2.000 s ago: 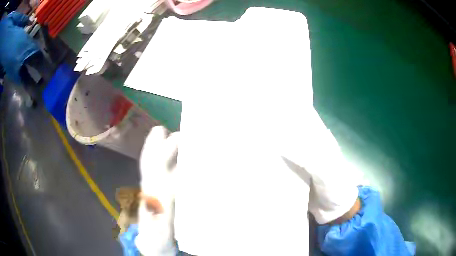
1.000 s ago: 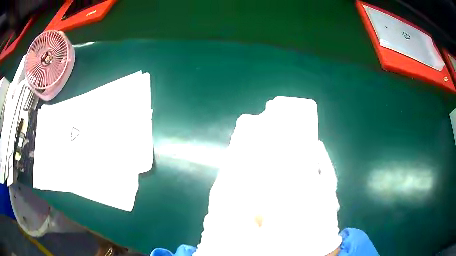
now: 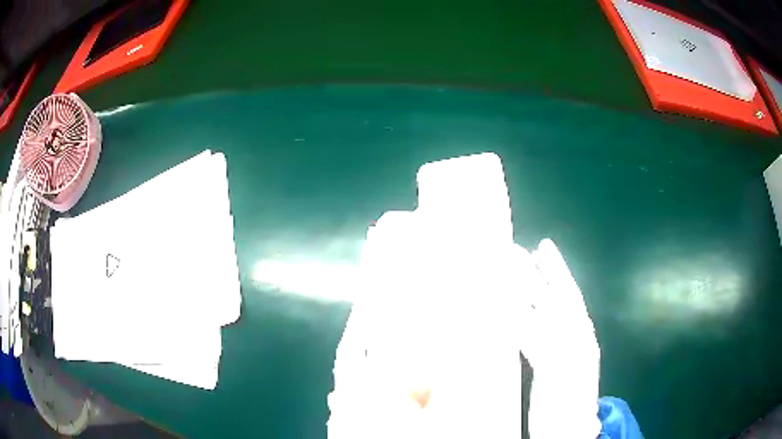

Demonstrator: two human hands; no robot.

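Observation:
Overexposed white bags or sheets (image 3: pixel 463 206) stand out in front of me over the green bench. My left hand (image 3: pixel 356 369), in a white glove, is at their left side and blends into them; a small patch of skin shows low in the middle. My right hand (image 3: pixel 566 334), also white-gloved with a blue sleeve at the lower edge, is along their right side. Both hands appear to hold them; the fingers are washed out. A fanned stack of similar white sheets (image 3: pixel 146 274) with a small triangle mark lies at the left.
A pink fan (image 3: pixel 58 147) stands at the left edge above narrow white card stacks (image 3: pixel 13 257). A white bin (image 3: pixel 56 394) is at the lower left. Beyond the bench, an orange-red tray (image 3: pixel 712 111) with a white-covered device is at upper right and another tray (image 3: pixel 120 60) with a dark device at upper left.
The view has swung from the bin and floor to the bench and conveyor. The sheets in my hands have shifted slightly left since one second ago, and my right hand now stands out more at their right side.

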